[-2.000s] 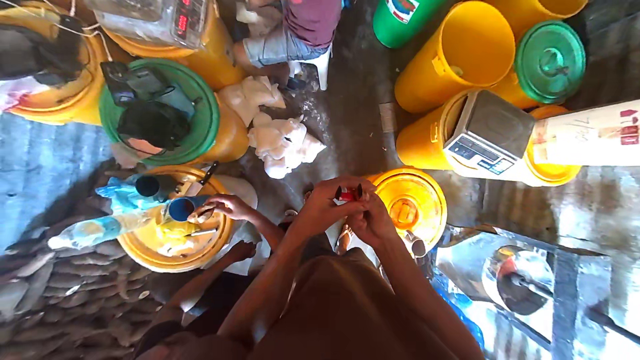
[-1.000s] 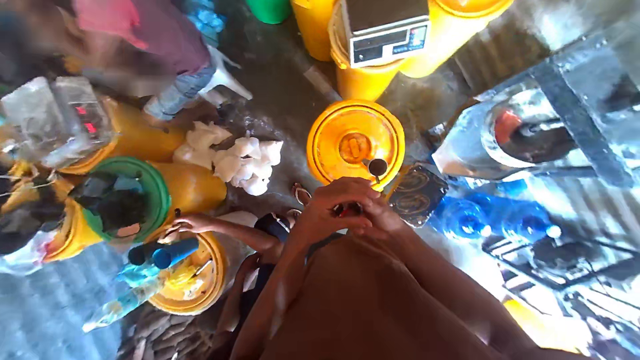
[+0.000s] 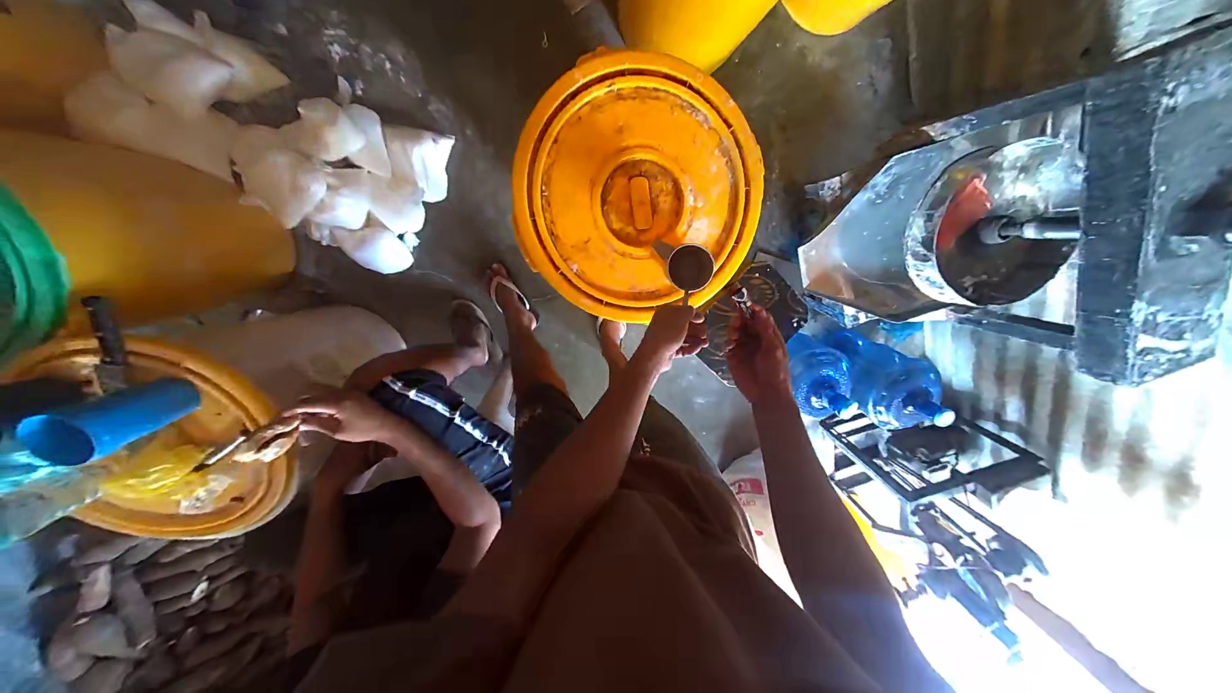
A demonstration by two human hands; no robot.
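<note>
My left hand (image 3: 669, 335) is closed around the thin handle of a small round scoop (image 3: 691, 268), which appears over the near edge of an orange lidded drum (image 3: 640, 197). To its right, my right hand (image 3: 757, 348) grips a small shiny object (image 3: 741, 300) between thumb and fingers; what it is cannot be told. The two hands are apart. A raised grip stands in the middle of the drum's worn lid, with a dark shadow beside the scoop.
A seated co-worker's hand (image 3: 342, 414) is at left, near a knife (image 3: 221, 452) and an orange lid (image 3: 269, 481) with a blue cylinder (image 3: 135, 419). White bags (image 3: 327, 173) lie upper left. At right are a metal machine (image 3: 1011, 221) and blue water bottles (image 3: 895, 385).
My hands, together in both earlier frames, have come apart, and the scoop now shows in my left hand. The view has shifted toward the orange drum.
</note>
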